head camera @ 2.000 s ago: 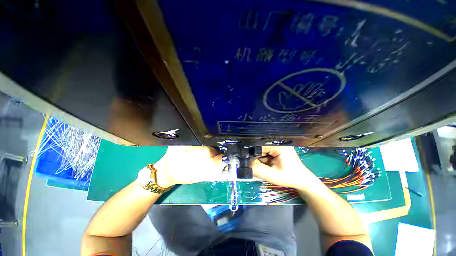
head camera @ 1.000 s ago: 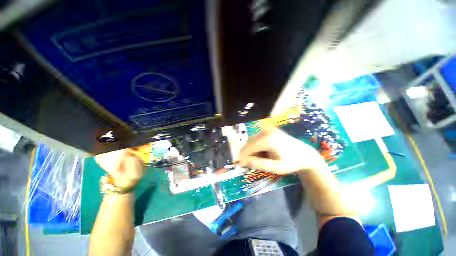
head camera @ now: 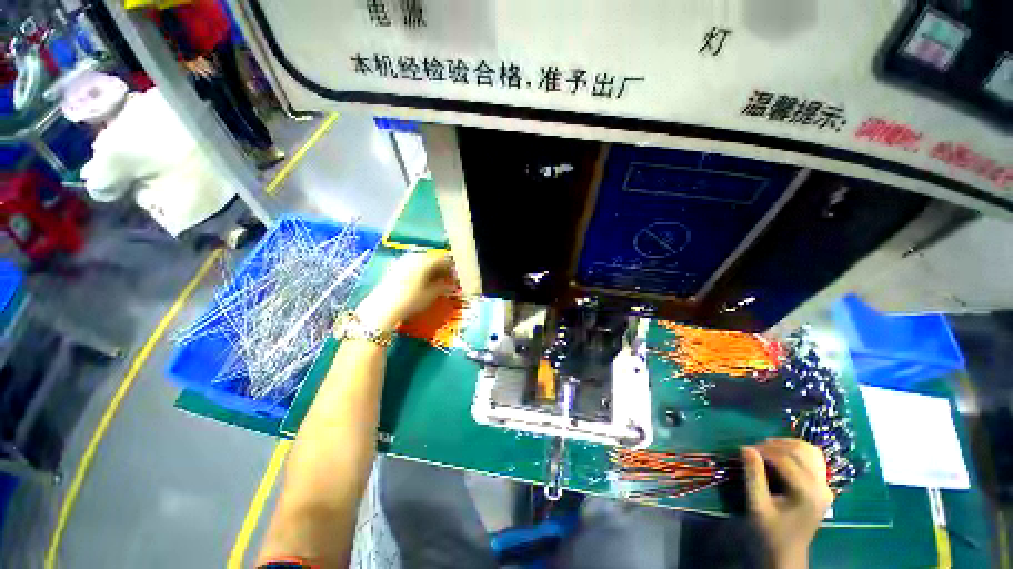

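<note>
My left hand [head camera: 413,291], with a gold watch, reaches beside the machine's left side, over a fan of orange wire leads [head camera: 444,322]. Its fingertips are partly hidden, so its grip is unclear. My right hand [head camera: 786,472] is at the front right of the mat, its thumb and fingers around the dark end of a row of red and black wire leads [head camera: 672,467]. The tooling block [head camera: 544,378] sits in a pale metal frame [head camera: 555,422] between my hands. A silver rod with a ring end [head camera: 554,472] points toward me.
More orange leads [head camera: 716,350] and a dark sheaf with white tips [head camera: 816,400] lie right. Blue bins stand left [head camera: 200,372], full of white-grey strands, and right [head camera: 905,345]. White paper [head camera: 916,439] lies right. The cream housing [head camera: 500,50] hangs overhead. A person in white [head camera: 161,167] is far left.
The view has pulled back and turned left, showing more machine and floor. My left hand is now at the orange leads left of the machine. My right hand has moved from the tooling to the front right leads.
</note>
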